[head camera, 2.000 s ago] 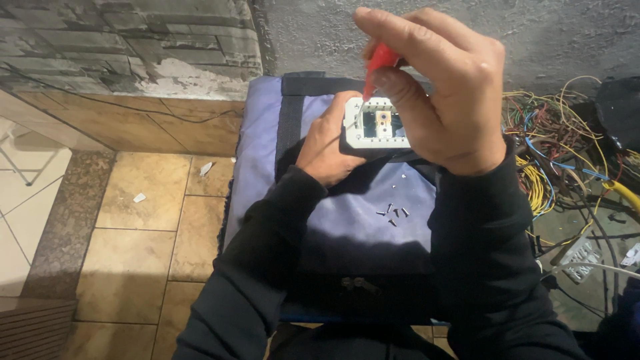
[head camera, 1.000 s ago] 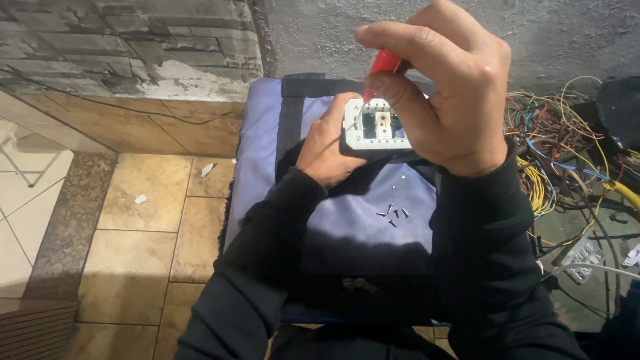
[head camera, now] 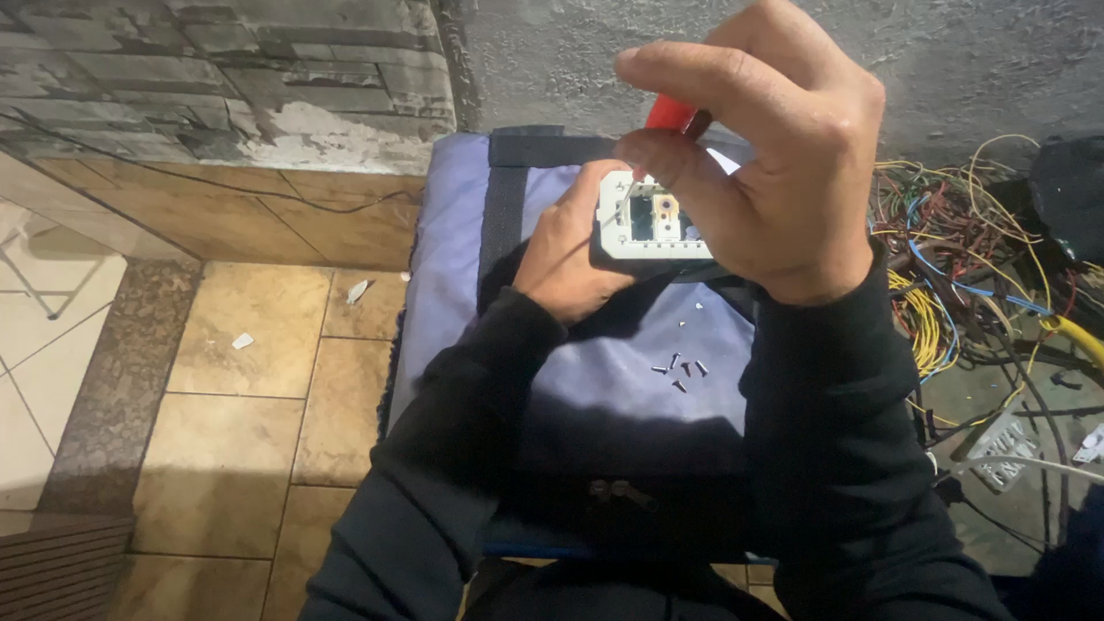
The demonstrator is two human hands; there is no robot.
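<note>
My left hand grips the left side of a white plastic electrical wall-plate frame, which has a socket module in its opening. Above it, my right hand holds a screwdriver by its red handle between thumb and fingers. The screwdriver's thin shaft slants down to the left edge of the frame. My right hand covers the frame's right end. Several dark screws lie in a loose group on the purple-blue fabric bag below the frame.
Tangled wires in red, yellow and blue lie at the right. A perforated white plate is beneath them. A rough grey wall stands behind the bag. Small white scraps lie on the tiled floor at the left.
My right hand's fingers and the red handle have shifted and turned slightly over the frame. My left hand and the screws stay where they were.
</note>
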